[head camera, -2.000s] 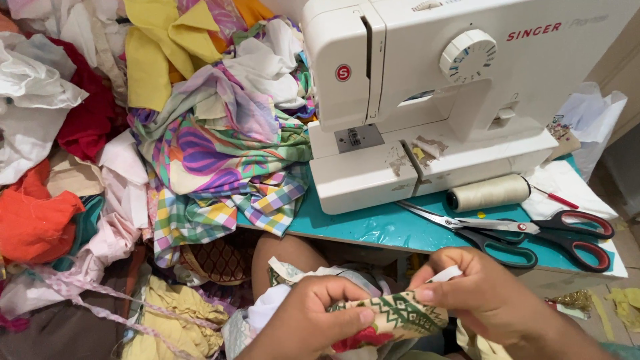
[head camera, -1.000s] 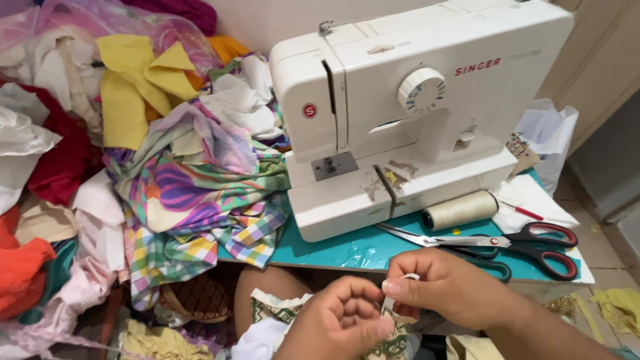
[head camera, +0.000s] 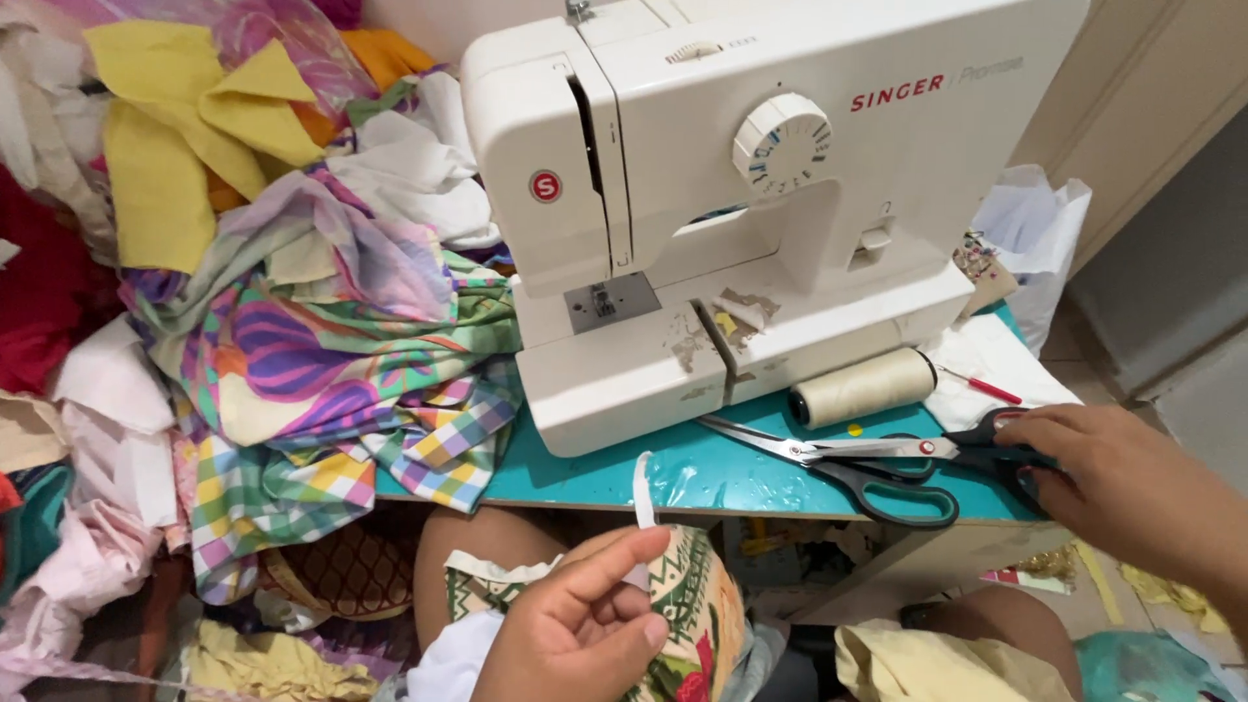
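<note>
My left hand (head camera: 585, 624) pinches a narrow white strip (head camera: 643, 492), which sticks up from between thumb and fingers, above a printed green, cream and red fabric (head camera: 687, 604) in the lap. My right hand (head camera: 1121, 478) is at the handles of the right-hand pair of scissors (head camera: 975, 444), fingers curled over them; how firm the hold is cannot be told. A second pair of black-handled scissors (head camera: 877, 487) lies partly under its blades. The white Singer sewing machine (head camera: 702, 205) stands behind, with a cream thread cone (head camera: 863, 388) lying along its front.
A heap of fabrics (head camera: 322, 341) covers the left side. The turquoise table edge (head camera: 585, 492) runs across the middle. Beside the cone, a small red-handled tool (head camera: 985, 388) rests on white cloth. A pincushion (head camera: 983, 273) and a white plastic bag (head camera: 1033, 244) sit at the machine's right.
My right hand has left the fabric and moved right to the scissors. My left hand stays with the white strip, which now points upward.
</note>
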